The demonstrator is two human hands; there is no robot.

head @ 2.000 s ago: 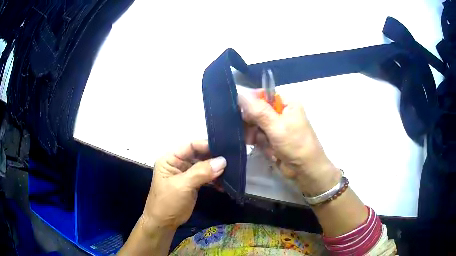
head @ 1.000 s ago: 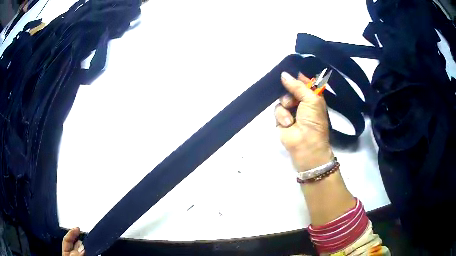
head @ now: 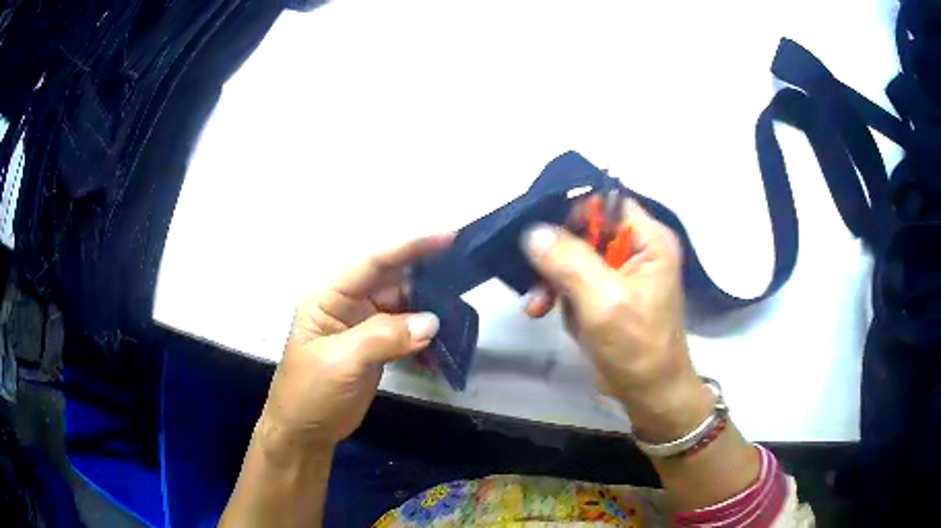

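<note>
A dark navy denim band (head: 506, 222) runs between my hands above the white table. My left hand (head: 356, 351) pinches it near its short end, which hangs below my thumb with a pale stitch line. My right hand (head: 619, 289) holds the orange-handled thread snips (head: 617, 245) and has its thumb on the band; the blades are blurred and partly hidden by the fingers. A small white patch shows on the band near the snips. The rest of the band trails right in a curve over the table.
A large heap of dark bands (head: 93, 155) lies along the left. Another dark mass (head: 908, 340) lines the right table edge, with a loose band end (head: 800, 64) at the upper right. The white table's (head: 413, 103) front edge runs below my hands. Blue bins (head: 206, 423) stand lower left.
My left hand has come from the lower left corner to the middle, near my right hand. The band, stretched out diagonally a second ago, is now short and folded between the hands.
</note>
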